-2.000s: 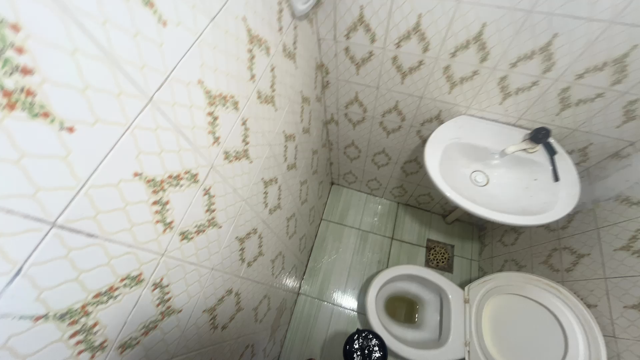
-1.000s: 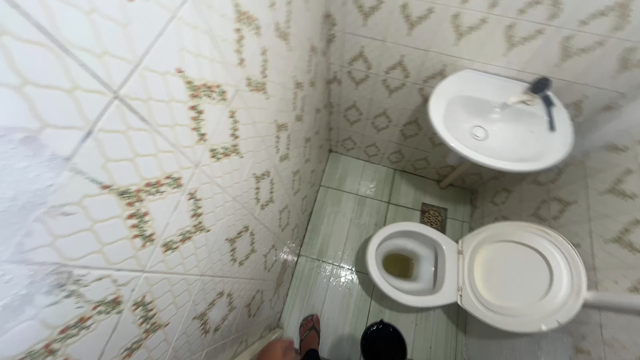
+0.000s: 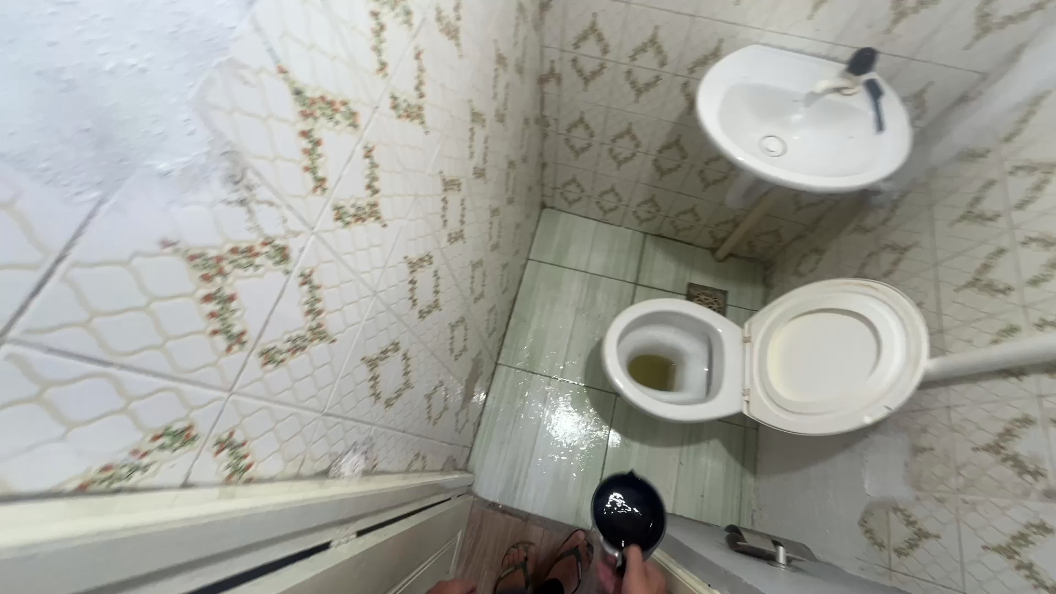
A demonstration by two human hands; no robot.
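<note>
My right hand (image 3: 634, 571), at the bottom edge, grips the handle of a round black pot (image 3: 629, 513) with shiny liquid in it. The pot is over the wet floor beside the doorway. Only a small part of my left hand (image 3: 452, 586) shows at the bottom edge, left of my sandalled feet; its fingers are mostly cut off. Beyond the pot stands a white toilet bowl (image 3: 615, 330) with yellowish water inside and its lid (image 3: 825, 371) raised. A white washbasin (image 3: 734, 91) with a tap and a dark-handled item hangs farther off.
Wet green floor tiles (image 3: 544, 322) run between the patterned wall (image 3: 396, 247) and the toilet. A floor drain (image 3: 708, 298) lies near the bowl. A white door frame (image 3: 330, 536) is at lower left, and a grey door edge with a metal handle (image 3: 755, 544) at lower right.
The black pot, cut off by the lower edge before, now shows whole with my right hand on its handle. The view has shifted, bringing the door frame and both feet in.
</note>
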